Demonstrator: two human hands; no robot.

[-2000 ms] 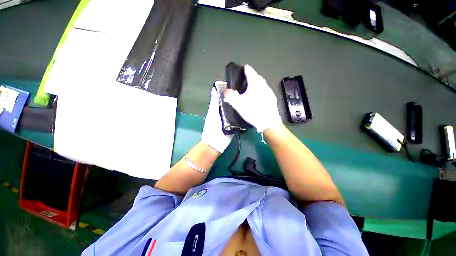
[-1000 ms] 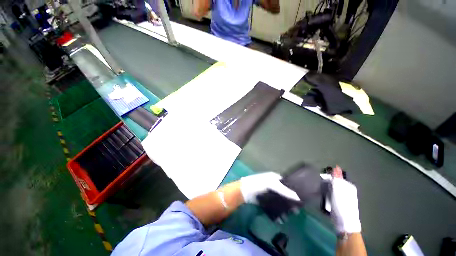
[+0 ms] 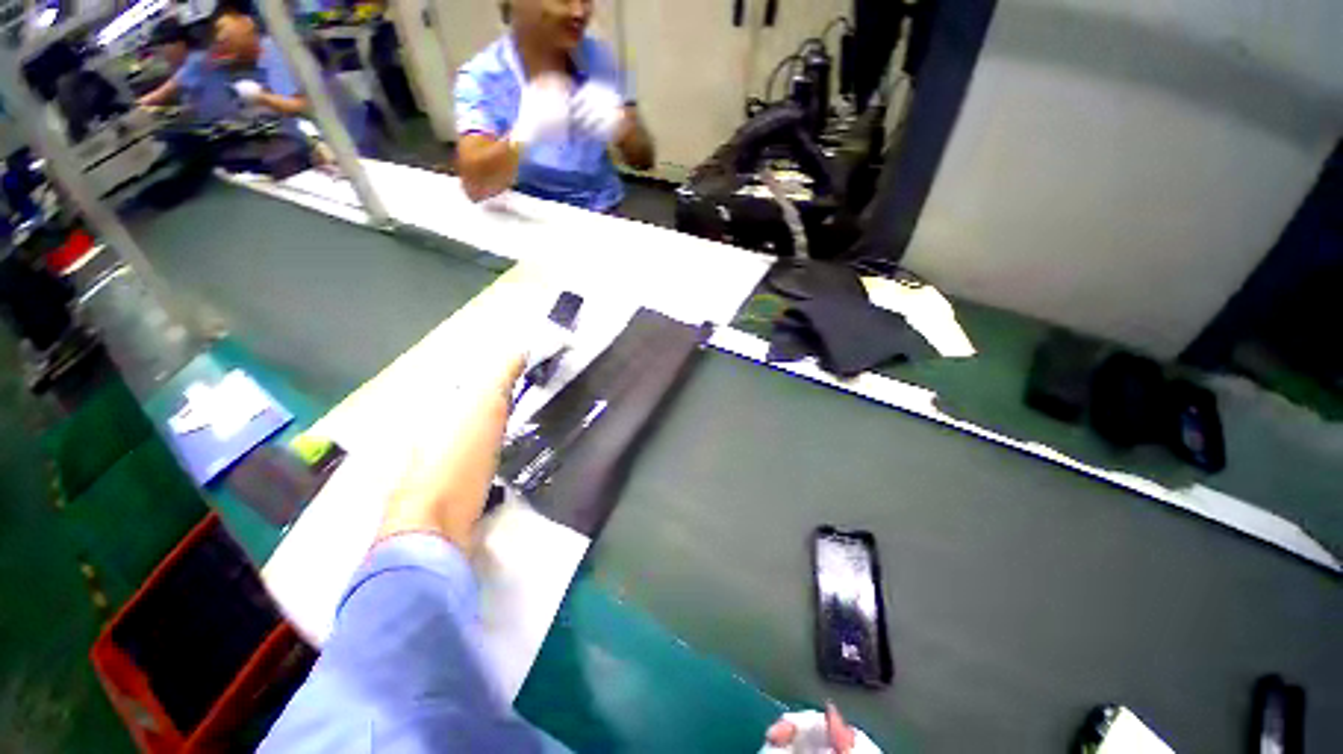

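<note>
My left hand (image 3: 547, 351), in a white glove, is stretched out over the white paper (image 3: 538, 575). It holds a closed black adapter (image 3: 564, 309), whose end sticks out beyond the fingers; the rest is hidden by the hand. A dark cord seems to hang below the hand. My right hand (image 3: 819, 734), gloved with bare fingertips, is cut off by the bottom edge; whether it holds anything cannot be told. An open black case (image 3: 850, 607) lies on the belt. A silvery inner unit (image 3: 1131, 734) and another black case (image 3: 1277, 719) show at the lower right, partly cut off.
A black plastic sheet (image 3: 626, 405) lies beside my left forearm. A red crate (image 3: 277, 681) stands at lower left, near a blue card (image 3: 228, 427). Black cloth (image 3: 847, 327) and dark pieces lie across the belt. A person with white gloves (image 3: 545, 111) is opposite.
My left hand has moved from near my body up and forward over the paper with the black adapter. My right hand has dropped to the bottom edge. The view has shifted.
</note>
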